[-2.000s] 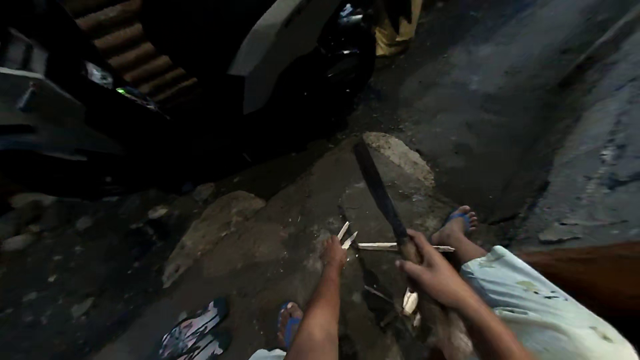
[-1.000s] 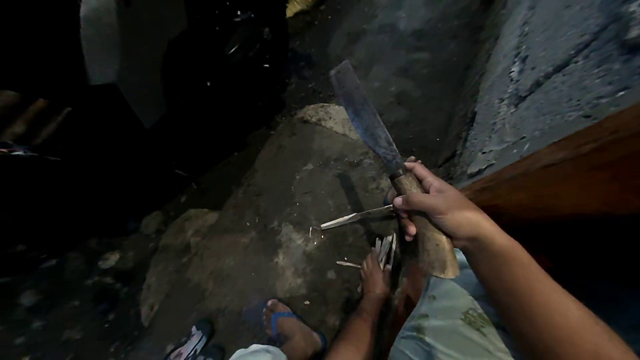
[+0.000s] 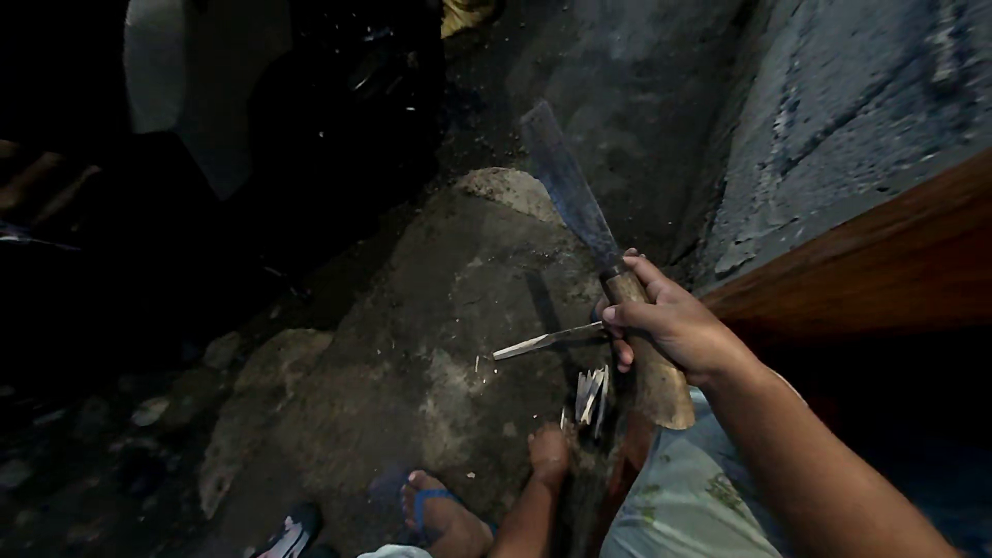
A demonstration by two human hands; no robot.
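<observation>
My right hand [image 3: 666,322] grips the wooden handle of a machete [image 3: 577,190], whose wide dark blade points up and away. A thin split stick [image 3: 535,343] runs from near that hand's fingers out over the ground; whether the fingers touch it is hidden. Below it lies a small bundle of split wood pieces [image 3: 593,399]. My left hand [image 3: 549,451] is low, just left of the bundle, with its fingers mostly turned out of sight. A sliver of wood stands by its fingertips, and I cannot tell if it is held.
A pale flat stone [image 3: 515,190] lies beyond the blade's left side. A sandaled foot [image 3: 434,508] and a dark shoe [image 3: 293,535] are at the bottom. A rough concrete slab [image 3: 837,101] and a reddish wooden board [image 3: 868,240] flank the right. Dark vehicle-like shapes fill the upper left.
The view has shifted. From one second ago, my left hand has moved down and away from the wood bundle, which now shows uncovered. My right hand keeps its grip on the machete.
</observation>
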